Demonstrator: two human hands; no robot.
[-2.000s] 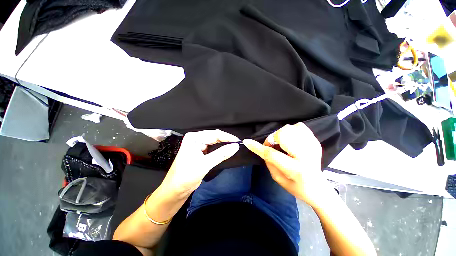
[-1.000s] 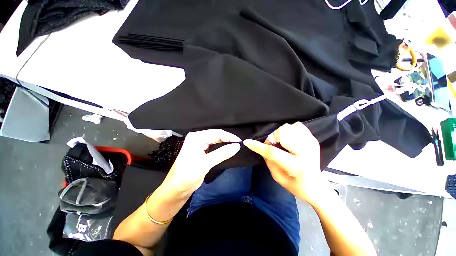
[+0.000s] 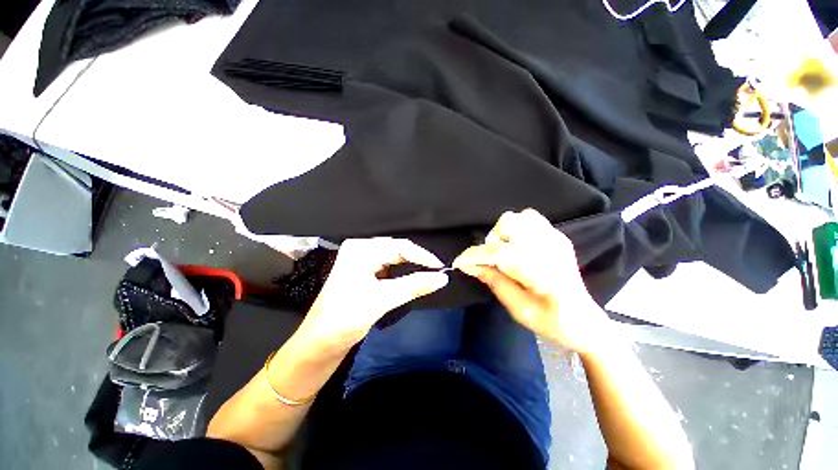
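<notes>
A large smooth black garment piece (image 3: 413, 165) lies over the white table and hangs to my lap. My left hand (image 3: 372, 285) pinches its near edge between thumb and fingers. My right hand (image 3: 519, 271) has its thumb and forefinger closed right beside the left fingertips. A tiny sliver shows between the fingertips, too small to tell if it is a needle or thread. A white cord (image 3: 666, 194) lies on the cloth to the right.
Stacked black garments (image 3: 285, 73) and a dark textured fabric pile (image 3: 129, 27) lie at the upper left. Orange-handled scissors (image 3: 752, 108), small tools and a green box (image 3: 827, 261) are at the right. A red-rimmed container (image 3: 230, 279) with bags stands on the floor, lower left.
My right hand has shifted slightly upward and its fingers are more curled at the cloth edge. My left hand keeps its pinch. The view has moved a little.
</notes>
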